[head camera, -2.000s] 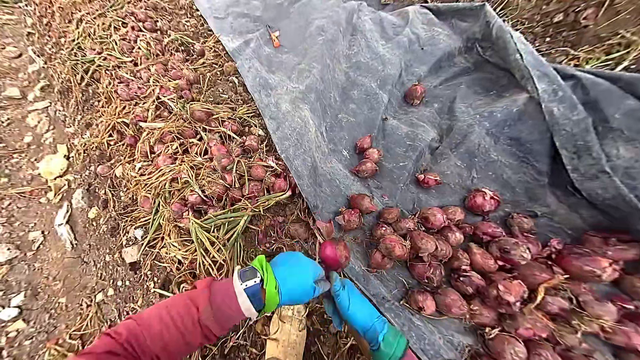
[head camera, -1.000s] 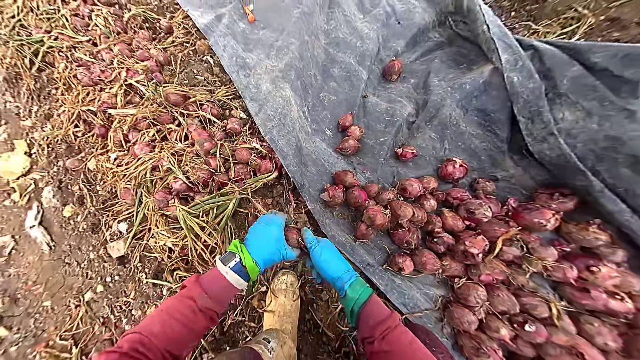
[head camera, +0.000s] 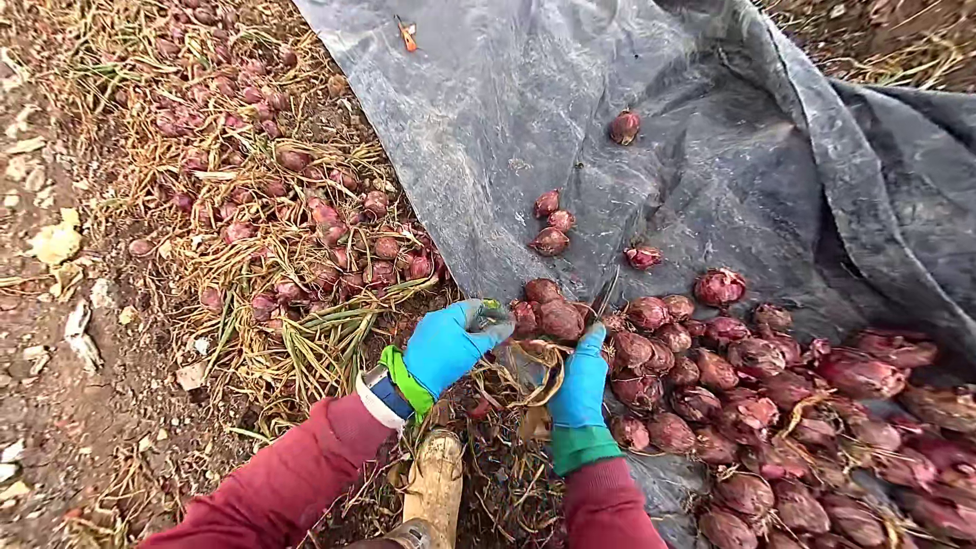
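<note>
My left hand (head camera: 457, 343), in a blue glove with a green band and a watch at the wrist, is at the tarp's edge, its fingers curled; what lies between them cannot be made out. My right hand (head camera: 581, 377), also blue-gloved, holds a knife (head camera: 608, 292) with its narrow blade pointing up and away. Dry onion leaves (head camera: 537, 377) hang between my hands. Just beyond the fingertips sit red onions (head camera: 560, 319). A large heap of red onions (head camera: 751, 419) covers the tarp to the right.
A grey plastic tarp (head camera: 488, 130) spans the middle and right, with a raised fold. Onions with dry tops (head camera: 328, 221) lie along the soil at left. A soiled boot (head camera: 435, 484) stands below my hands. A small orange object (head camera: 408, 36) rests on the tarp.
My hands, close together around an onion one second ago, are now farther apart beside the onions at the tarp's edge. The knife blade and dry leaves now show.
</note>
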